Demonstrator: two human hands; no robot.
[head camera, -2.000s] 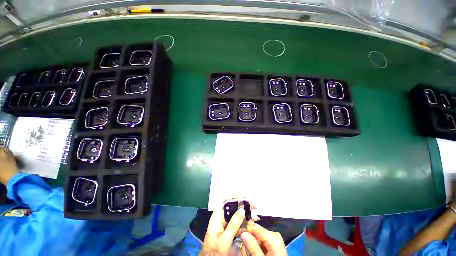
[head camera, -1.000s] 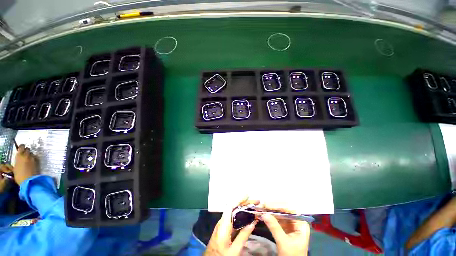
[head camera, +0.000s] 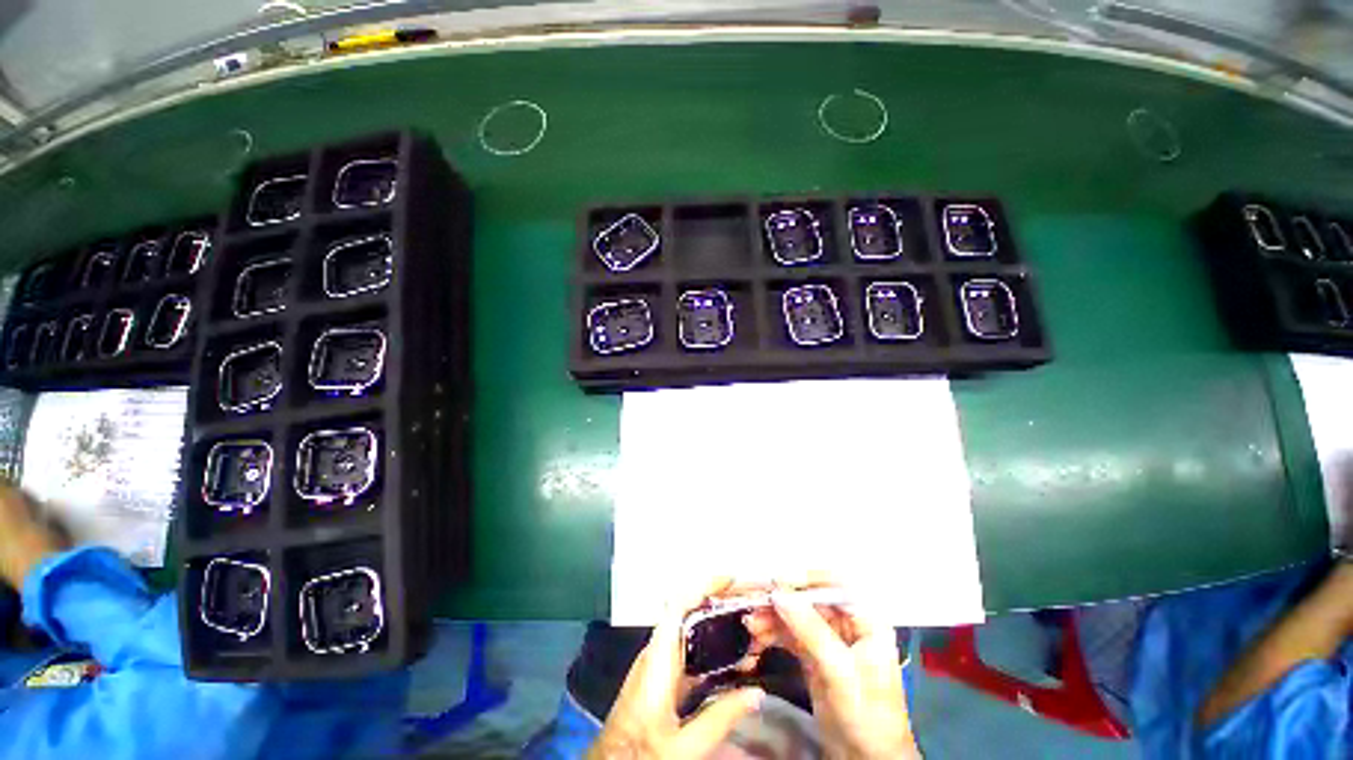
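A black watch case (head camera: 718, 640) with a shiny rim is held near the front edge of the white paper sheet (head camera: 794, 490). My left hand (head camera: 660, 698) grips the case at its left side. My right hand (head camera: 849, 668) is at the case's upper right, fingers bent around a slim pale tool (head camera: 813, 595); its tip is too blurred to tell. A black foam tray (head camera: 809, 362) above the paper holds cases in its pockets; the second pocket of the back row is empty. The case at back left sits turned.
Taller stacked foam trays (head camera: 430, 431) stand left of the paper. Other trays lie at far left (head camera: 104, 349) and far right (head camera: 1254, 282). People in blue sleeves (head camera: 104, 639) sit on both sides. A yellow-black stick (head camera: 380, 39) lies on the rear ledge. A red stool (head camera: 1024, 690) is below.
The slim tool, which extended to the right of my right hand a second ago, now lies mostly hidden along the fingers. The case stays in my left hand. The view has shifted slightly.
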